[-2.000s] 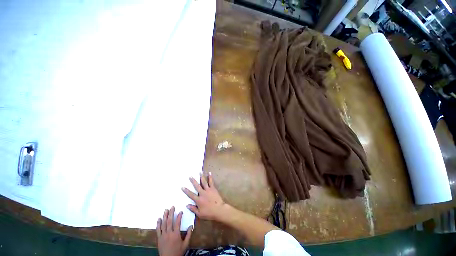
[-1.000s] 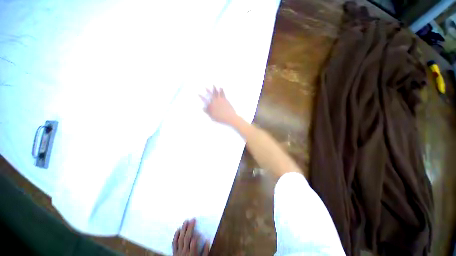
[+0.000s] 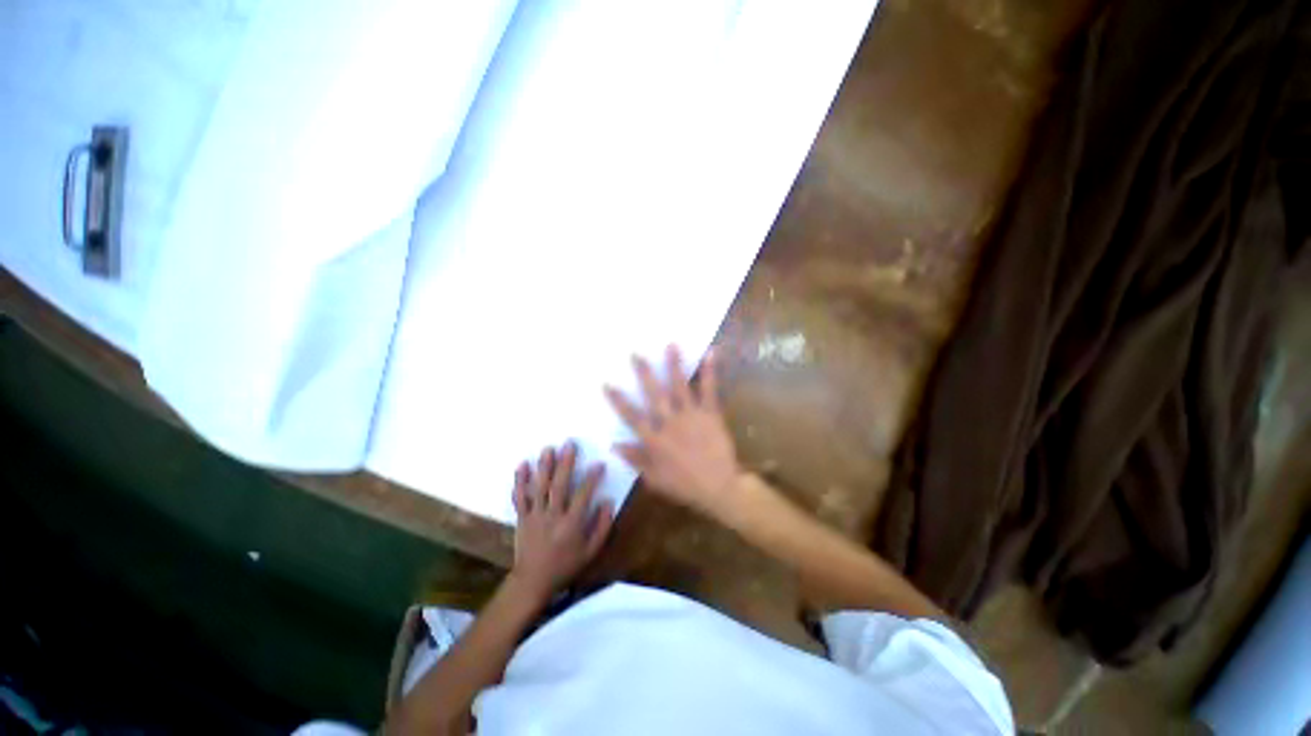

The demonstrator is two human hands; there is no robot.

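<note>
White paper (image 3: 546, 259) covers the left part of the table, washed out by glare. A raised, folded edge (image 3: 345, 309) of an upper sheet runs along it. My left hand (image 3: 558, 515) lies flat on the paper's near corner, fingers apart. My right hand (image 3: 679, 431) lies spread at the paper's right edge, partly over the bare wood. Both hands are bare and hold nothing. A silvery metal pattern weight (image 3: 101, 201) with a bar handle rests on the paper at the far left.
Brown fabric (image 3: 1107, 316) lies heaped on the wooden table (image 3: 863, 216) to the right. A white roll end (image 3: 1272, 669) shows at the lower right. A carton (image 3: 407, 654) with white scraps stands below the table edge. The floor (image 3: 187, 532) is green.
My right hand has come back from farther up the paper to near my left hand. The view has shifted, and the upper sheet's fold looks more raised at the left.
</note>
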